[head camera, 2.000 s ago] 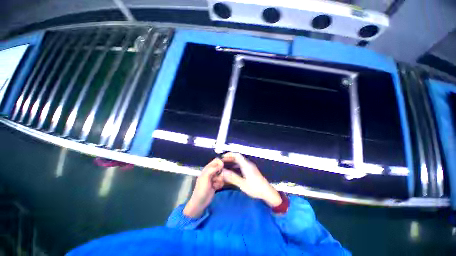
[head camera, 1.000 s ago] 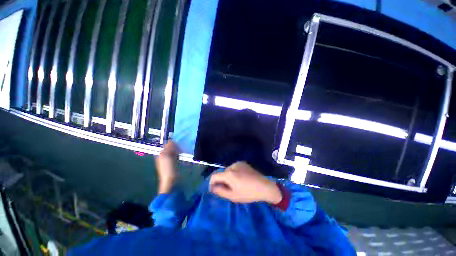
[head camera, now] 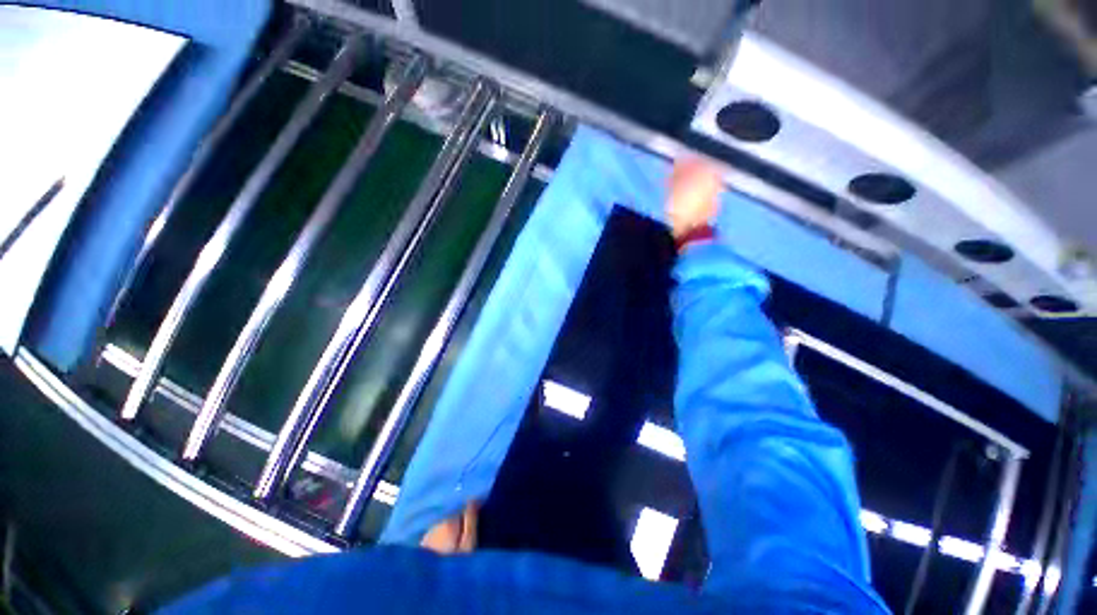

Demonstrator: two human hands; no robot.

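A large glossy black panel (head camera: 577, 445) lies on a carrier board with a light-blue border (head camera: 511, 324) on the conveyor. My right hand (head camera: 694, 195), with a red band at the wrist, is at the board's far edge near its far left corner. It is blurred, and its grip cannot be told. My left hand (head camera: 452, 530) is low at the board's near left corner, mostly hidden by my blue sleeve. The silver-white suction frame (head camera: 896, 384) lies on the right part of the panel, partly hidden behind my right arm.
Shiny conveyor rollers (head camera: 319, 228) run left of the board, with a silver side rail (head camera: 181, 481) along the near side. A white panel on a blue-edged carrier (head camera: 72, 132) is at the far left. A white blower bar with dark round fans (head camera: 830, 156) hangs over the far side.
My right hand has gone from in front of my body across the panel to the board's far edge. My left hand stays near the near left corner. The view has turned and shifted left.
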